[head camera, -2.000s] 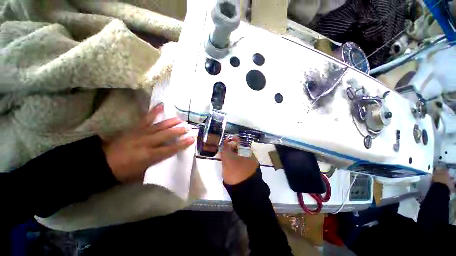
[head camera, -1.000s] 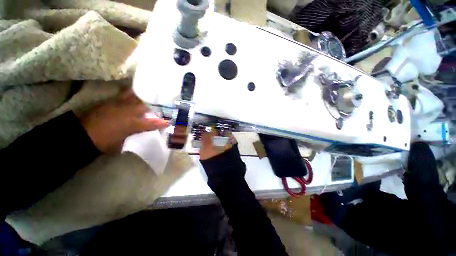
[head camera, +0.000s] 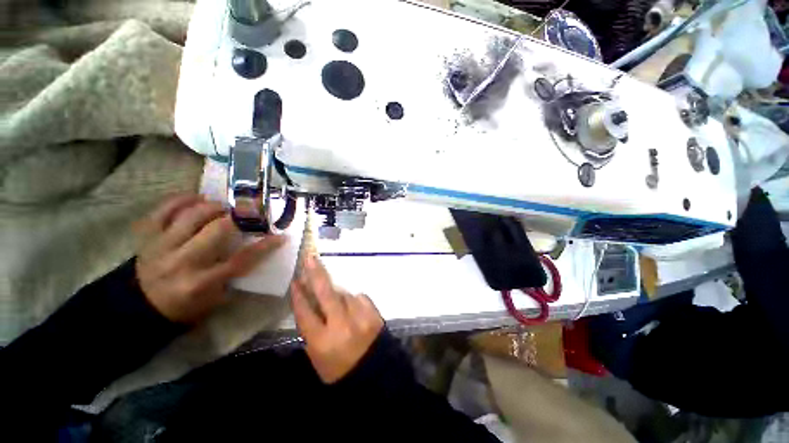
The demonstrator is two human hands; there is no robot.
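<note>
The white fabric piece point(head camera: 266, 270) lies at the needle end of the sewing machine head point(head camera: 363, 121), partly under the shiny take-up lever guard point(head camera: 251, 183). The beige fleece garment body point(head camera: 82, 182) spreads left of it and under my left arm. My left hand point(head camera: 192, 260) holds the white piece down from the left, fingers bent. My right hand point(head camera: 336, 322) holds the piece's right edge at a narrow beige strip, in front of the presser foot area point(head camera: 342, 212). The needle itself is hidden.
A black phone point(head camera: 500, 247) lies over red-handled scissors point(head camera: 529, 303) on the white table point(head camera: 402, 281), right of my hands. A control panel point(head camera: 617, 270) is further right. Another person's dark sleeve point(head camera: 757, 260) shows at the right edge. Fabric lies below the table.
My right hand has moved from beside the presser foot down and left to the white piece's edge. My left hand's fingers have bent. The camera view has shifted, moving the machine leftward.
</note>
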